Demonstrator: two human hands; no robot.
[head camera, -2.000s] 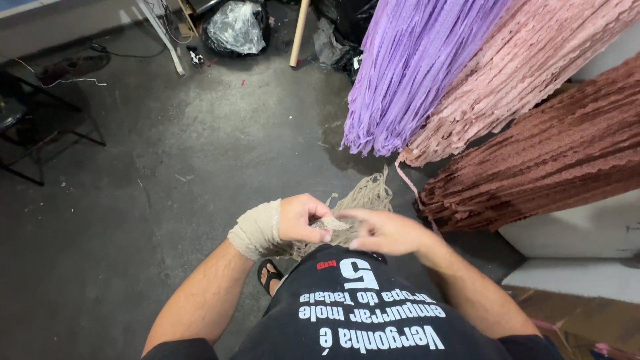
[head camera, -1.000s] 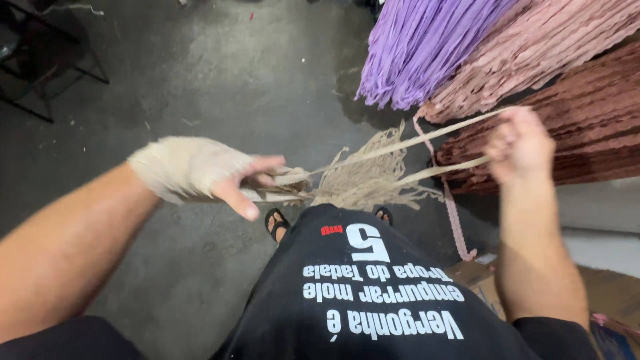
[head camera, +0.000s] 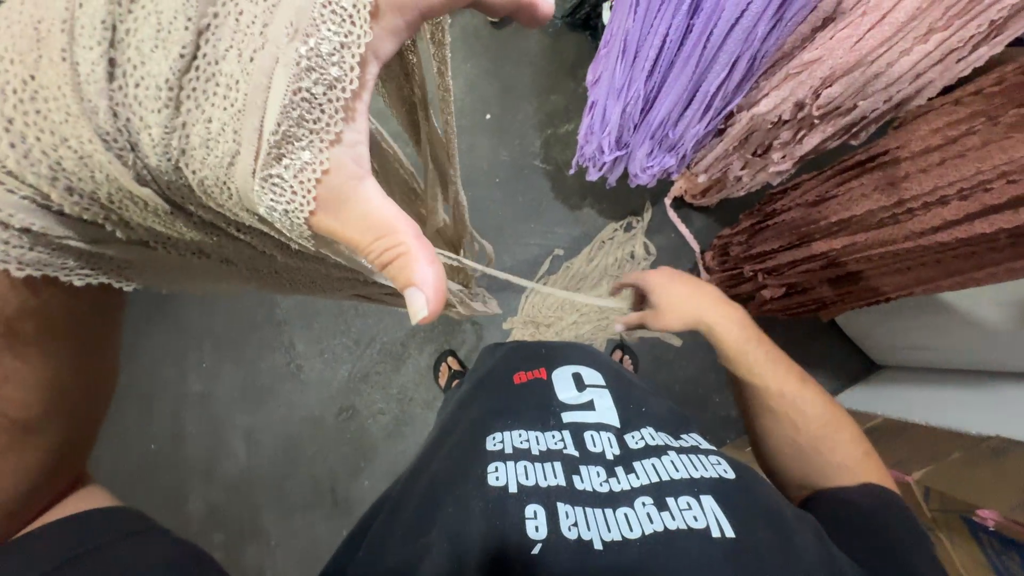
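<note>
Many layers of beige lace trim (head camera: 192, 120) are wound around my left hand (head camera: 376, 224), which is raised close to the camera at the upper left. Its thumb points down and the fingers reach past the top edge, apart from the thumb. Beige strands hang behind it. A thin strand (head camera: 528, 282) of the lace runs from beside that thumb to my right hand (head camera: 668, 300), whose bent fingers and thumb are closed on it. Below and behind my right hand lies a loose beige heap of lace (head camera: 588, 296), near my sandalled feet.
Hanks of purple (head camera: 680, 80), pink (head camera: 848, 88) and reddish-brown trim (head camera: 880, 192) hang at the upper right. A pink strip (head camera: 686, 228) dangles from the pink hank. A pale block-like surface (head camera: 944, 336) and cardboard (head camera: 952, 472) are at the right. Dark floor (head camera: 304, 400) shows below.
My left hand with the wound lace has come up much nearer the camera. My right hand, holding stretched strands out to the right a second ago, is now lower, by the loose heap.
</note>
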